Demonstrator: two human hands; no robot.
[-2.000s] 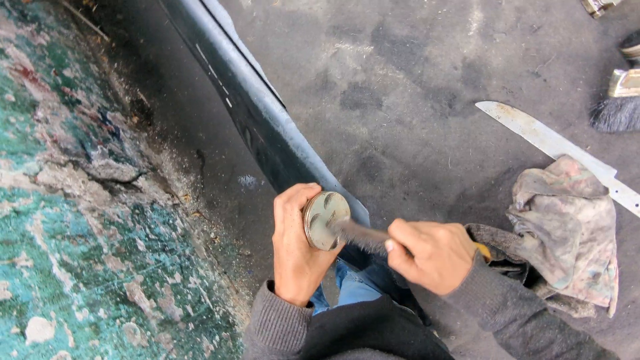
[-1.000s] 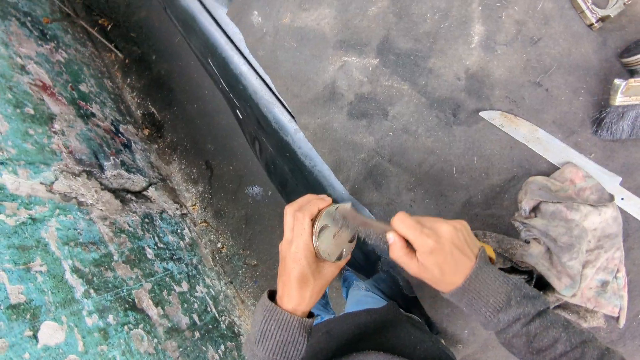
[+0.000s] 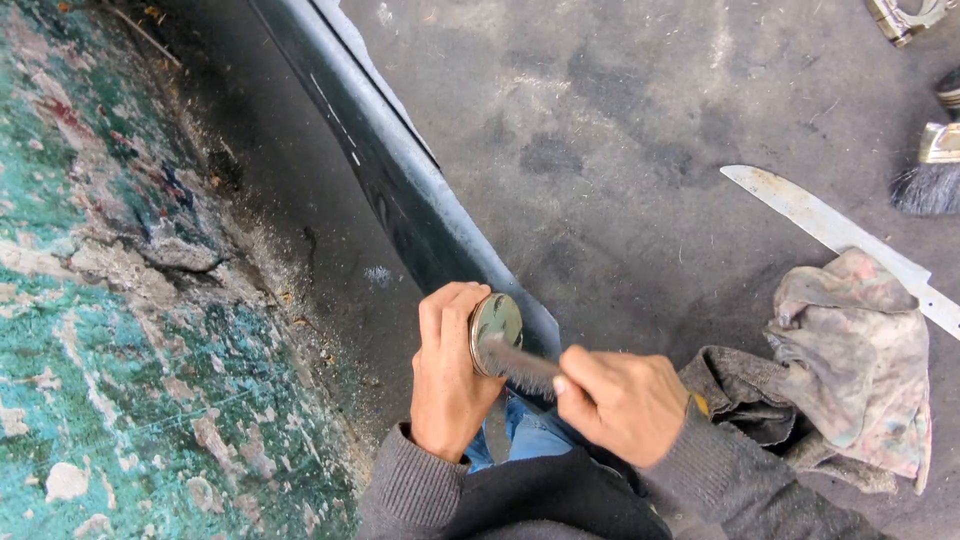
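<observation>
My left hand is closed around an engine piston, whose round metal crown with dark marks faces to the right. In my right hand is a wire brush, its bristles blurred and over the lower part of the crown. Both hands are above my lap, at the near end of a long dark painted metal panel. My fingers hide the side of the piston and most of the brush's handle.
A worn green wall runs along the left. To the right lie a stained rag, a dark cloth, a bare knife blade and a paintbrush. A metal connecting rod or clamp, hard to tell which, is at the top right.
The piston has tilted in my left hand, and its crown looks narrower than two seconds ago. The brush in my right hand has shifted over the crown. The objects on the right have not plainly moved.
</observation>
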